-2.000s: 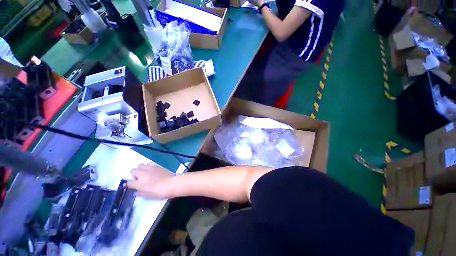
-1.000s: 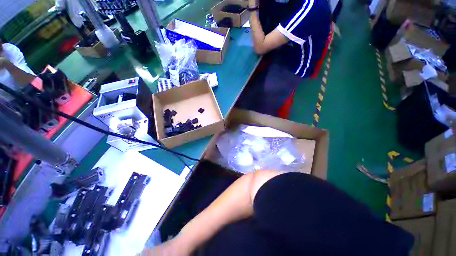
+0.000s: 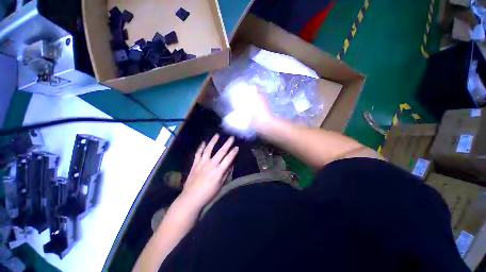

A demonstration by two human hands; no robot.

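Observation:
My right hand (image 3: 259,114), blurred, is over the brown waste carton (image 3: 345,106) and grips a bright, washed-out clear plastic bag (image 3: 237,101). More crinkly clear bags (image 3: 298,95) lie in that carton. My left hand (image 3: 210,167) is in front of my body beside the bench edge, fingers apart, with nothing seen in it. Several black housing units (image 3: 82,170) stand in a group on the white work sheet (image 3: 120,186) at the left.
A small open carton (image 3: 160,77) on the bench holds black square pieces (image 3: 154,53). The screw feeder (image 3: 48,64) is at the upper left. A black cable (image 3: 90,121) crosses over the sheet. Brown cartons (image 3: 410,141) stand on the green floor at the right.
The view has moved down and closer to the bench. My right hand has moved from the lower edge to over the waste carton. My left hand has come into view.

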